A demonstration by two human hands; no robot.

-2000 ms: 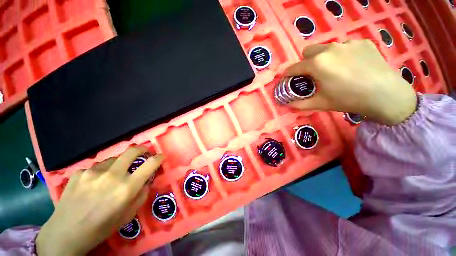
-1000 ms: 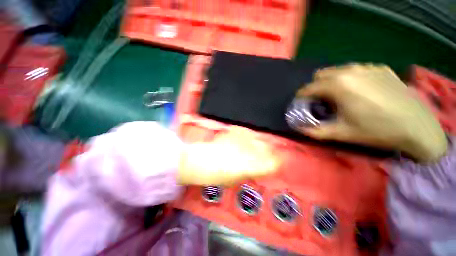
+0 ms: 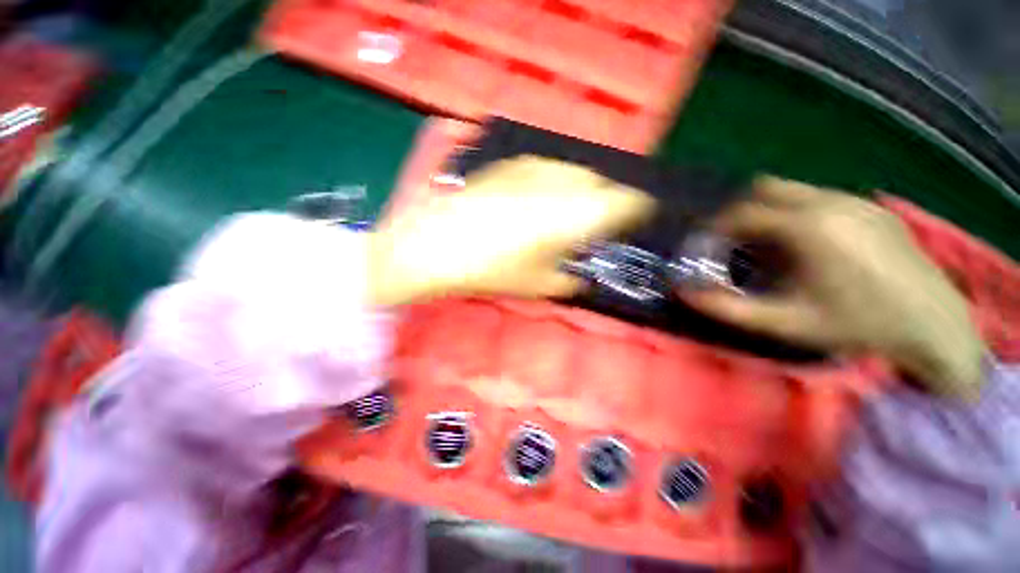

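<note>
My right hand [image 3: 839,274] holds a stack of smartwatch units [image 3: 727,264] between thumb and fingers, over the right part of the black pad [image 3: 693,202]. My left hand [image 3: 503,229] is over the pad's left part, its fingertips at another smartwatch unit [image 3: 622,272] beside the stack. Blur hides whether the left fingers grip that unit. The pad lies across the main foam tray [image 3: 582,353]. A row of watch units [image 3: 531,452] sits in the tray's near pockets, one in each.
A second foam tray [image 3: 503,50] lies beyond on the green surface [image 3: 302,140]. A set-aside watch unit [image 3: 332,205] lies left of the main tray. Other red trays show at the far left and right edges. The picture is blurred.
The view has swung left. My left hand has moved from the tray's near pockets up over the black pad. My right hand has carried the stack from the tray to over the pad.
</note>
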